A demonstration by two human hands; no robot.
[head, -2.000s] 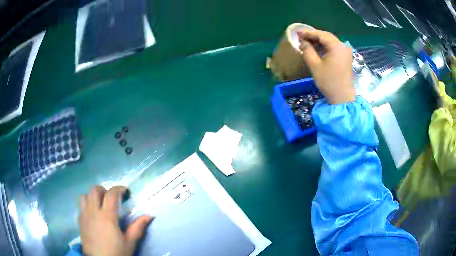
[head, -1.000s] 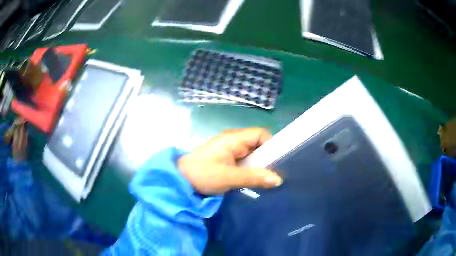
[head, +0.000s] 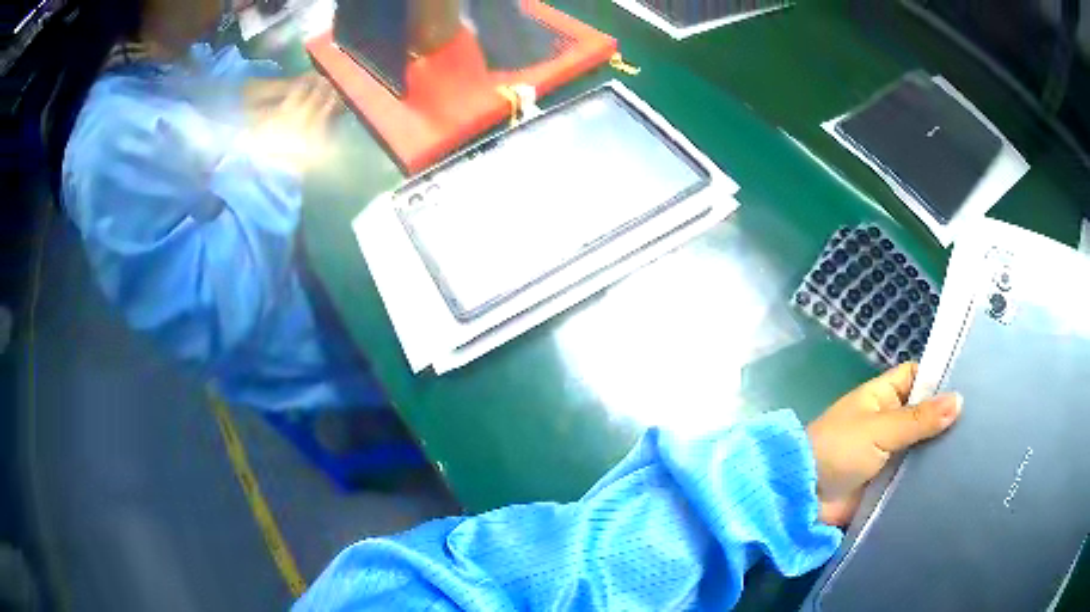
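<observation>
My left hand (head: 879, 436) grips the left edge of a grey tablet back cover (head: 1004, 407), thumb on its top face. A white backing sheet (head: 1058, 257) lies under the cover and shows past its upper edge. The camera area is at the cover's upper left corner, with dark round parts in it. The cover's right part is cut off by the picture's edge. My right hand is not in view. A ring sheet (head: 869, 293) with rows of black rings lies on the green bench just beyond my hand.
A stack of framed panels on white sheets (head: 550, 203) lies at centre left. Behind it is a red-orange tray (head: 448, 102). A person in a blue smock (head: 191, 227) sits at the left. Another cover (head: 926, 144) on a white sheet lies at the far right.
The view has swung left, bringing the neighbour and panel stack nearer the centre. My left hand still grips the cover, having taken hold of it since the earliest frame.
</observation>
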